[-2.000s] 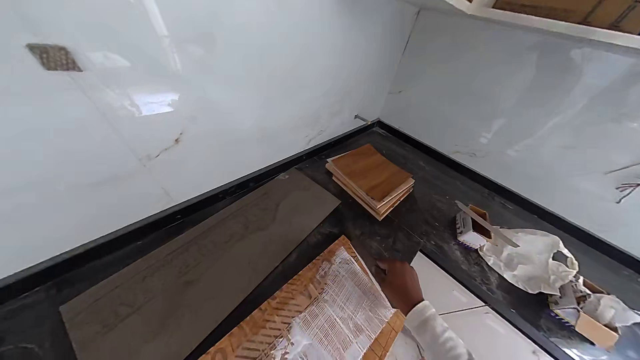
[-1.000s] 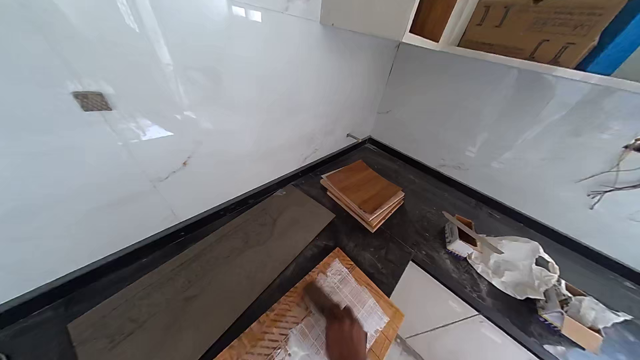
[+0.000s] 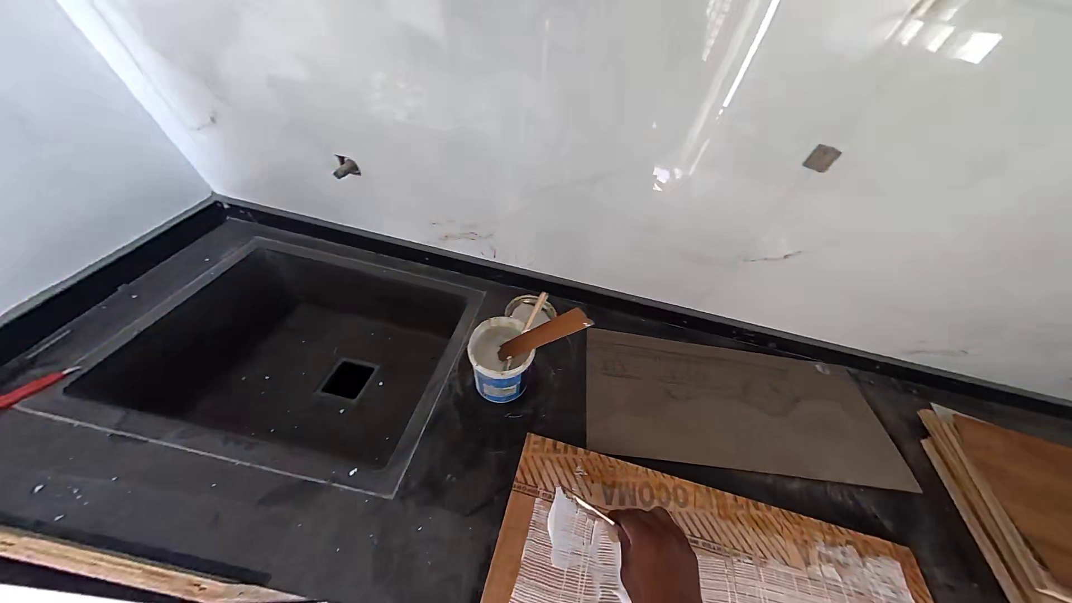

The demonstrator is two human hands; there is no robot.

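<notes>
My right hand (image 3: 657, 557) grips a thin flat spreader (image 3: 593, 509), its edge by a thick smear of white paste (image 3: 569, 532) on a printed brown board (image 3: 729, 502). Ridged lines of the paste cover much of the board's lower part. Beyond the board, a blue and white tub (image 3: 500, 377) of pale paste stands with a brown flat strip (image 3: 546, 333) resting across its mouth. A second small tub (image 3: 530, 308) sits behind it, near a light wooden stick (image 3: 537, 310). My left hand is out of view.
A black sink basin (image 3: 352, 360) with a square drain hole is at left. A red-handled tool (image 3: 33, 388) lies at the far left. A grey-brown panel (image 3: 737, 410) lies behind the board, and stacked wooden boards (image 3: 1013, 494) are at right. Glossy white walls (image 3: 544, 151) rise behind.
The view has swung far left, bringing the sink and tubs into sight. White paste now lies thick at the board's left part, beside the hand.
</notes>
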